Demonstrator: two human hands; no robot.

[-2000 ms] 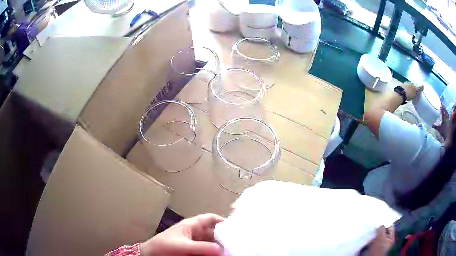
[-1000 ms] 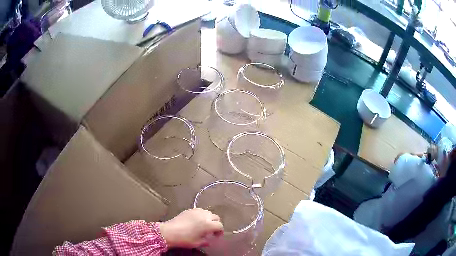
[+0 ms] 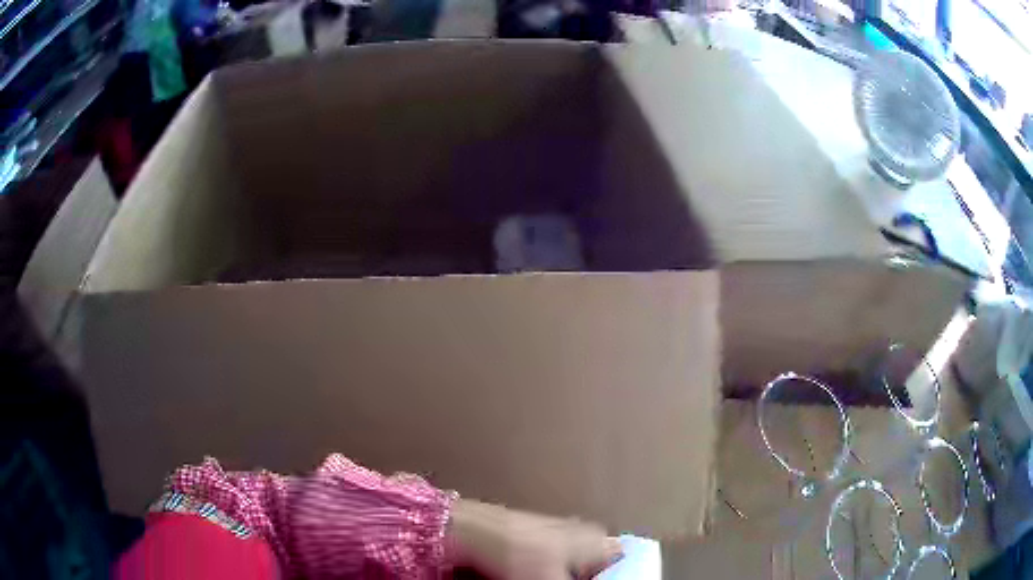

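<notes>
My left hand (image 3: 538, 546), blurred, reaches in from the left along the bottom edge in a red checked sleeve. Its fingers hold the edge of a white wrap (image 3: 634, 560), mostly cut off by the bottom edge. My right hand is out of the picture. A large open brown carton (image 3: 397, 385) stands in front of me; a small pale thing (image 3: 539, 242) shows deep inside it. Several clear containers, seen mainly as shiny rings, stand on the cardboard-covered table at the right, one of them nearest the carton (image 3: 847, 436).
A carton flap (image 3: 748, 170) spreads out to the right of the opening, another (image 3: 66, 244) to the left. A white fan (image 3: 906, 119) and dark-handled nippers (image 3: 915, 233) are at the upper right. Blurred clutter lies behind the carton.
The view has swung left, from the table to the open carton. The rings now show at the right edge. My left hand has left the nearest clear container and is at the white wrap.
</notes>
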